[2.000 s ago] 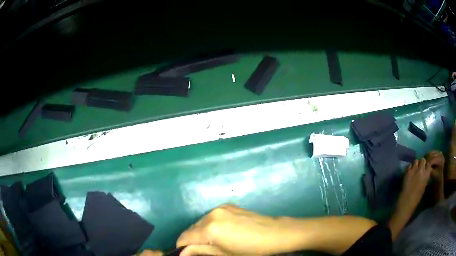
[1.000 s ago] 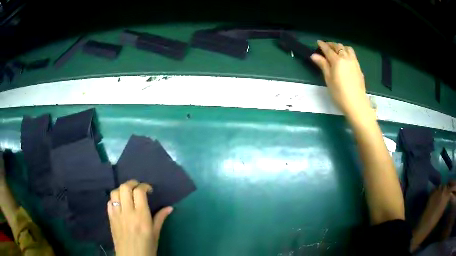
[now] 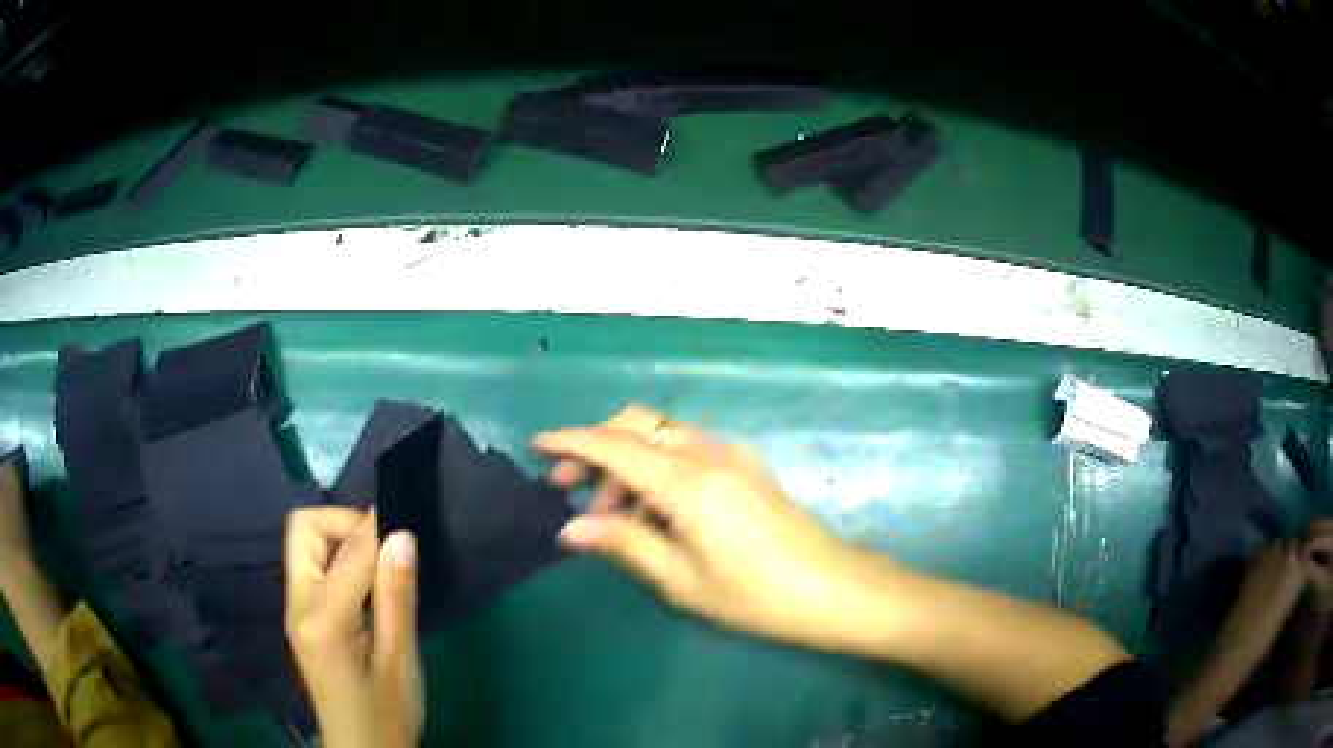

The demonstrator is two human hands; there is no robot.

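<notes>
My left hand (image 3: 351, 614) pinches a dark blank (image 3: 411, 497) between thumb and fingers and holds it tilted above the small loose stack (image 3: 490, 533). My right hand (image 3: 702, 526) reaches in from the right, its fingertips by the right edge of that loose stack. Its fingers are apart, and I cannot tell whether they touch a piece. The large pile of blanks (image 3: 219, 497) lies to the left, with stepped edges.
Folded pieces (image 3: 592, 129) lie scattered on the green belt (image 3: 585, 197) beyond the white rail (image 3: 629, 275). A white tab (image 3: 1102, 421) and another dark pile (image 3: 1210, 482) are at right. Other people's hands show at far left (image 3: 18, 541) and far right (image 3: 1243, 628).
My right hand has come back from the belt, where a folded piece now lies across another. My left hand has lifted a blank off the loose stack.
</notes>
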